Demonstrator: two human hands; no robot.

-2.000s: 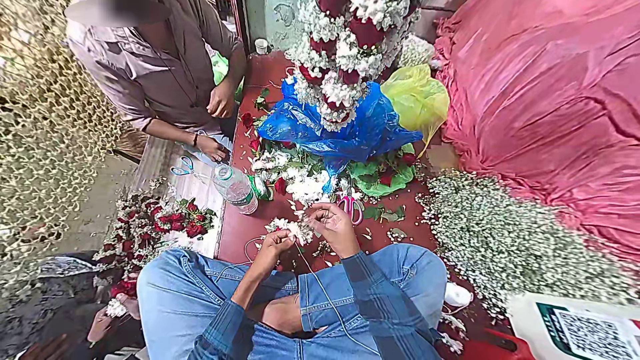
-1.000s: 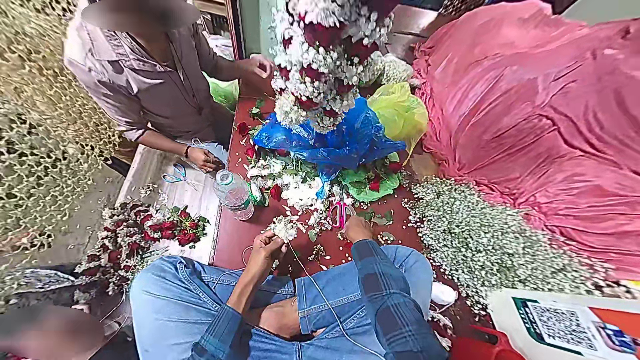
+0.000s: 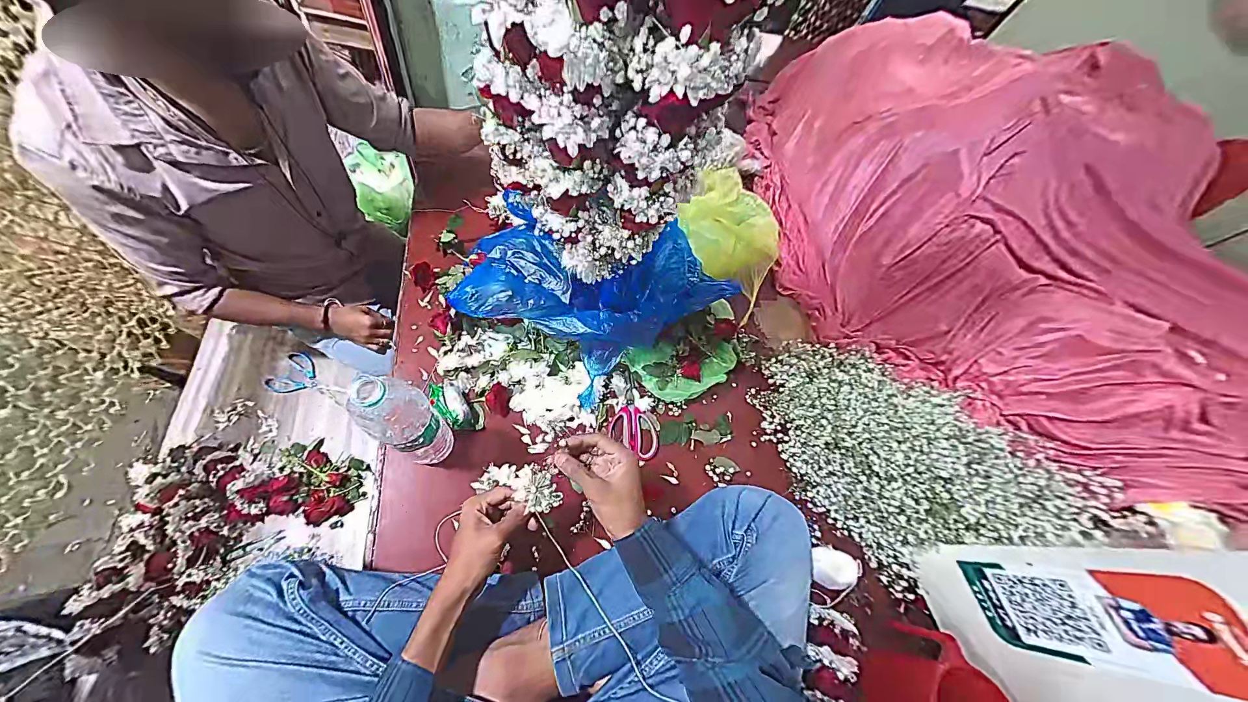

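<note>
My left hand (image 3: 485,531) pinches a small bunch of white flowers (image 3: 531,486) above my lap, with a pale string (image 3: 595,595) trailing down from it across my jeans. Just right of the bunch is my right hand (image 3: 603,478), its thumb and fingertips close together; whether they hold anything is too small to tell. Pink-handled scissors (image 3: 635,432) lie on the red surface beyond that hand. Loose white blossoms (image 3: 551,390) and green leaves are spread farther off, in front of a blue plastic bag (image 3: 585,292).
A tall red-and-white flower garland (image 3: 614,127) hangs above the blue bag. A plastic bottle (image 3: 400,419) and rose strings (image 3: 234,497) are at left, small white blossoms (image 3: 897,458) and pink cloth (image 3: 994,253) at right. Another person (image 3: 244,185) sits at upper left.
My right hand has come back from beside the scissors to near the white bunch. The other person's one arm has reached out toward the hanging garland.
</note>
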